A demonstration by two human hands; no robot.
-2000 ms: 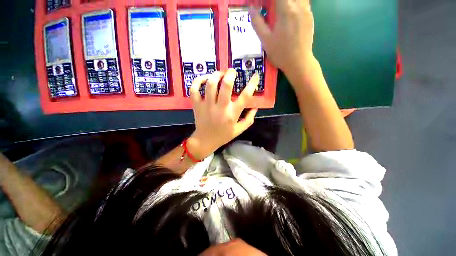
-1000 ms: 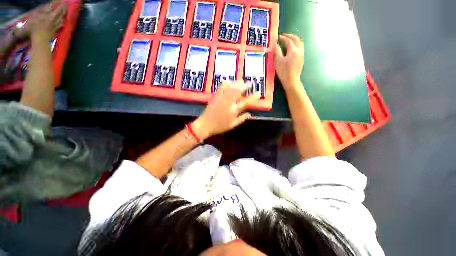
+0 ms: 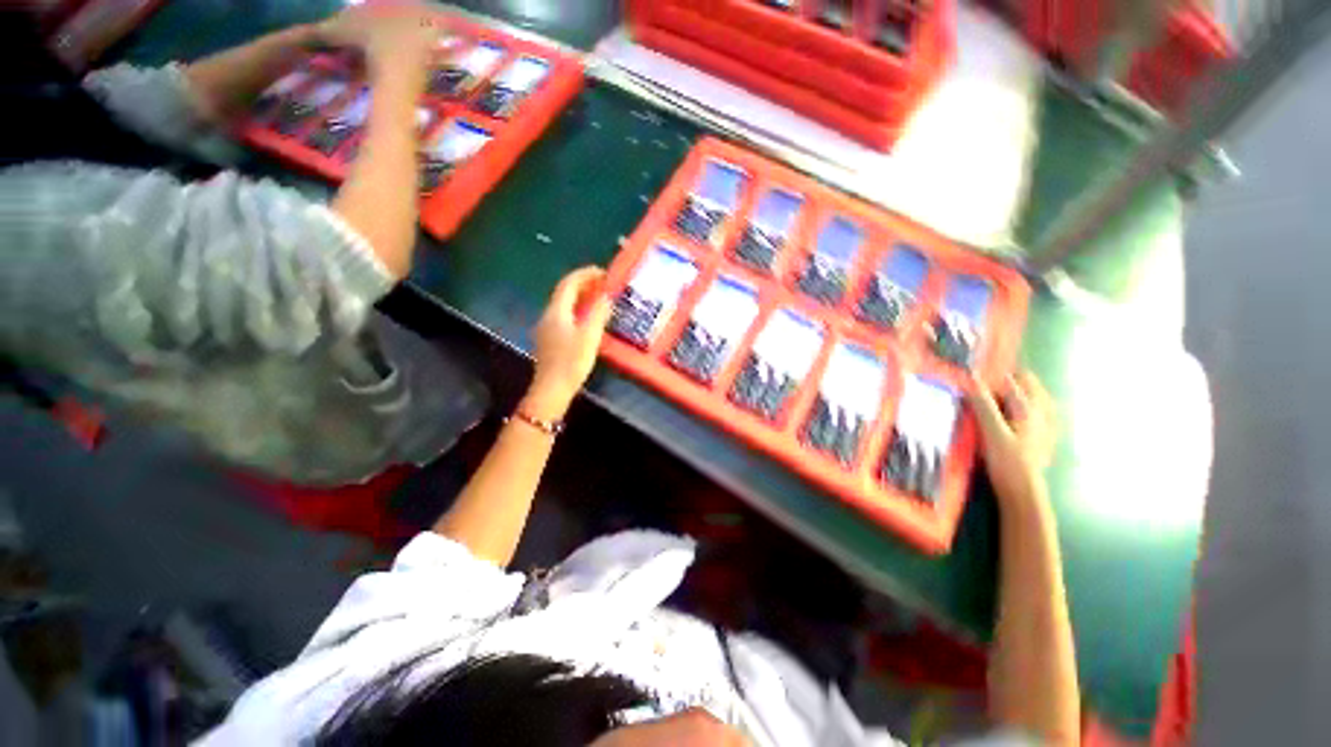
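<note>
An orange-red phone tray [image 3: 759, 428] lies tilted on the green bench in front of me. Its two rows of pockets hold keypad phones with lit screens, blue in the back row and mostly white in the front row. My left hand [image 3: 571, 333], with a red bracelet at the wrist, holds the tray's left end. My right hand [image 3: 1017, 423] holds the tray's right end, near the last front-row phone [image 3: 923, 431]. The fingers' undersides are hidden and the view is somewhat blurred.
At the left, another person's hand [image 3: 394, 44] is over a second phone tray [image 3: 464, 197]. Stacked orange-red trays [image 3: 818, 73] stand on a pale board [image 3: 971, 161] behind my tray. A grey bar [image 3: 1153, 161] crosses at the upper right.
The view has swung, showing the stacked trays and more of the neighbour. My left hand has moved from the front-row phones to the tray's left end. The tray appears more tilted.
</note>
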